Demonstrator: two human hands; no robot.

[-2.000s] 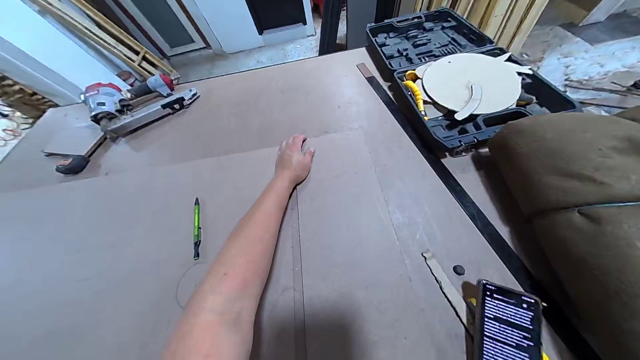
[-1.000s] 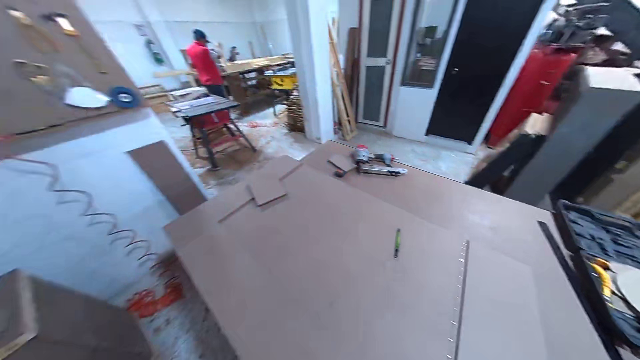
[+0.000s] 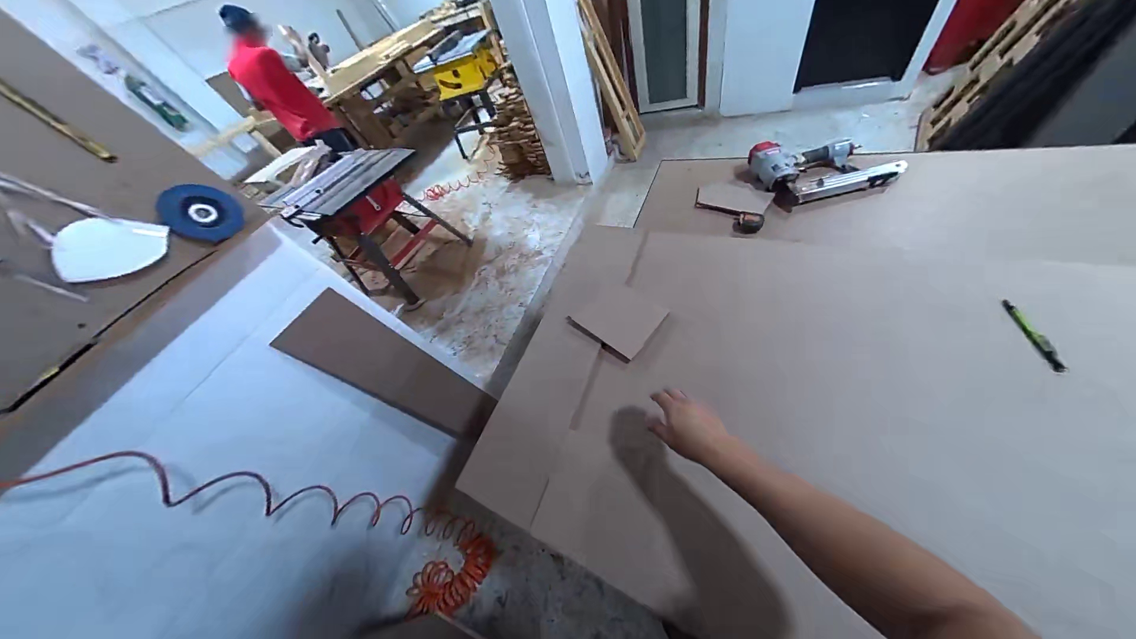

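Observation:
My right hand (image 3: 688,428) reaches in from the lower right over the brown fibreboard sheets (image 3: 799,373). Its fingers are slightly apart and hold nothing; whether they touch the board is unclear. Just beyond the fingertips a small square board offcut (image 3: 621,321) lies across a narrow strip. A green pen or mechanical pencil (image 3: 1034,335) rests on the sheet at the right. At the far edge lie a pneumatic nailer (image 3: 821,173), a small board piece (image 3: 729,197) and a small black and orange tool (image 3: 747,222). My left hand is out of view.
A coiled orange air hose (image 3: 453,577) hangs left of the table, by a white surface bearing a brown panel (image 3: 382,359). Beyond stand a red table saw (image 3: 355,191), a white post (image 3: 555,89) and a co-worker in red (image 3: 280,89). A blue disc (image 3: 200,213) is at the left.
The view has swung far to the left. My right hand has come into view over the boards; the hand seen two seconds ago on the sheet's edge is out of view.

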